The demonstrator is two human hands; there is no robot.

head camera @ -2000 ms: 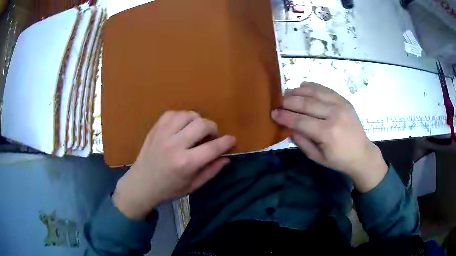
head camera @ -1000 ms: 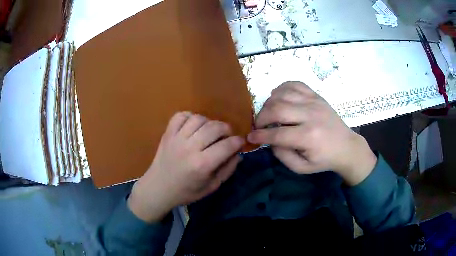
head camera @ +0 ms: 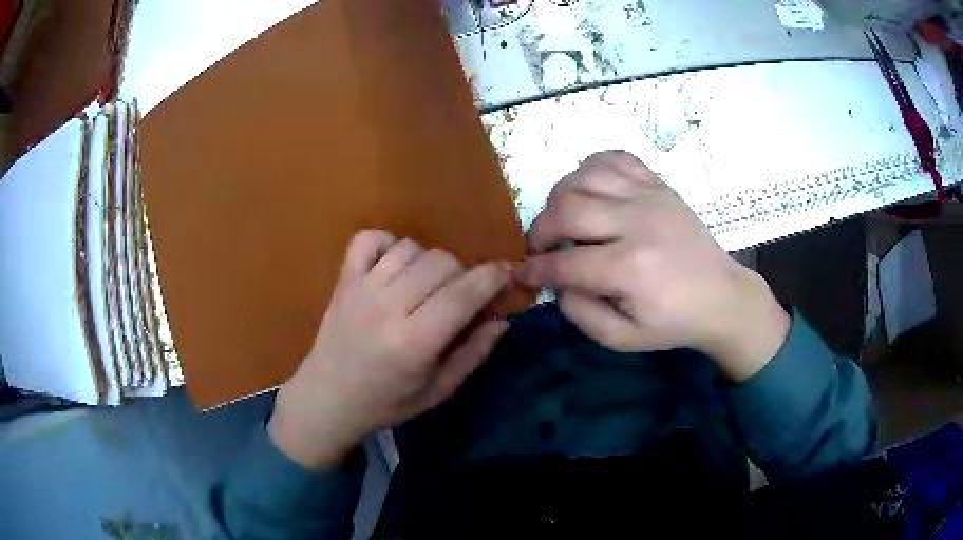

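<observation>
A large brown leather-look panel (head camera: pixel 285 179) lies brown side up on the table, its near edge over the table's front edge. My left hand (head camera: pixel 396 327) pinches the panel's near edge close to the near right corner. My right hand (head camera: pixel 634 264) pinches the same corner with thumb and fingertips, right beside the left fingertips. The fingers hide most of the corner. No label can be made out.
A stack of white-backed panels (head camera: pixel 42 264) with fuzzy brown edges stands at left. Red-handled snips (head camera: pixel 917 137) lie at the far right. A printed ruler scale (head camera: pixel 813 195) runs along the table's front edge. A small white paper label (head camera: pixel 799 14) is at the top right.
The panel has shifted left and turned slightly. My right hand has moved left along its right edge to the near corner, beside my left hand. The view has shifted too.
</observation>
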